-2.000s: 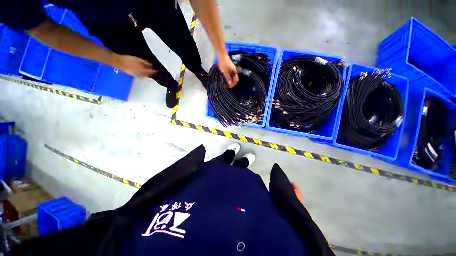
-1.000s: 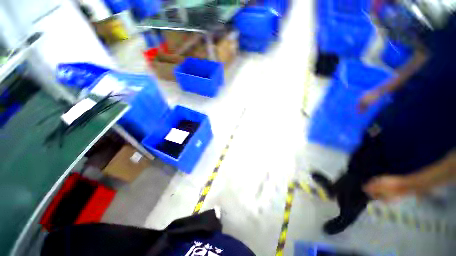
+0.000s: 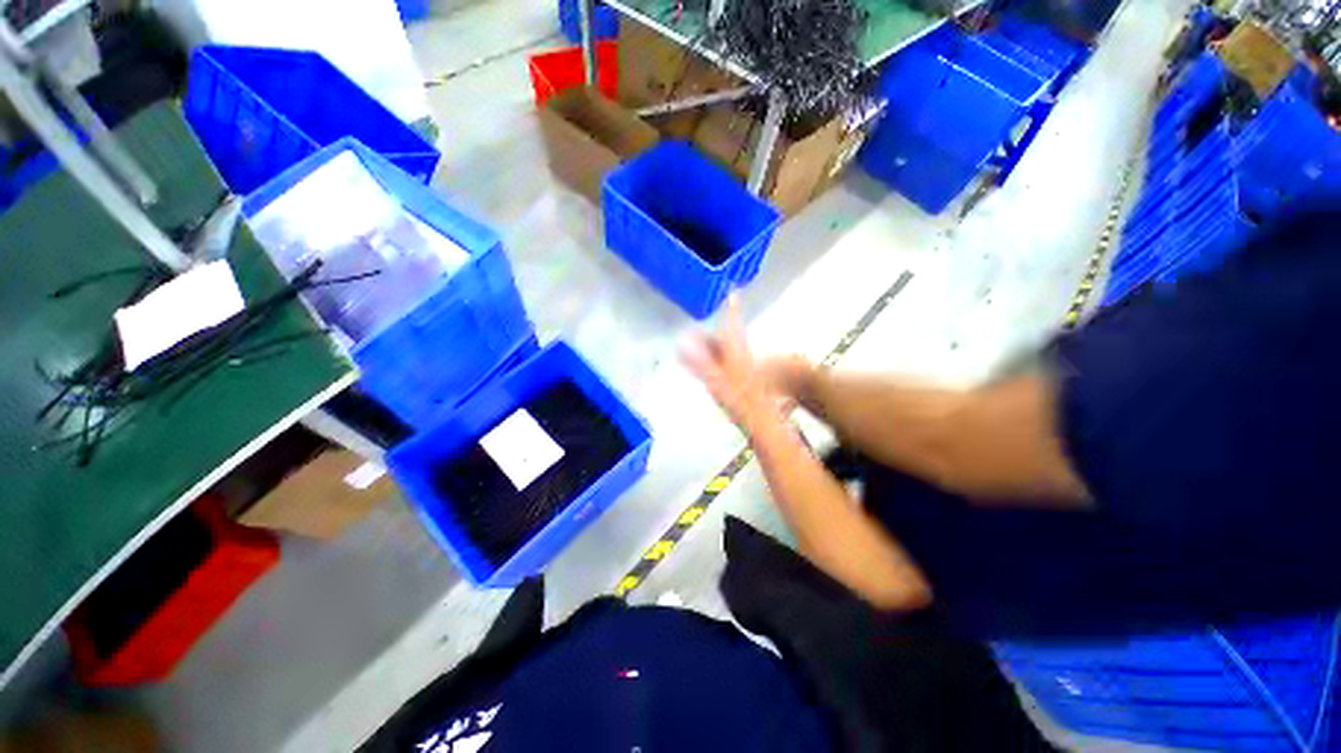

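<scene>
Neither my left hand nor my right hand is in view; only my dark jacket and chest show at the bottom. Nearest in front is a blue tote (image 3: 621, 474) on the floor. It is filled with short black cables (image 3: 577, 430), with a white paper sheet (image 3: 522, 449) lying on top. Behind it stands another blue tote (image 3: 441, 346) with whitish, clear-looking material inside. On the green bench (image 3: 59, 515) at left, a loose pile of black leads (image 3: 88, 405) lies with a white sheet (image 3: 180, 313) on it.
Another person (image 3: 1177, 456) stands close at right, both bare forearms reaching across the middle. A smaller blue tote (image 3: 662, 236) is on the floor ahead. A red bin (image 3: 184, 611) and cardboard box (image 3: 316, 493) are under the bench. Yellow-black tape (image 3: 688, 518) crosses the floor.
My view has swung left from the floor totes of coiled cables to the bench side. Since one second ago, the other person has come closer, arms now across the middle.
</scene>
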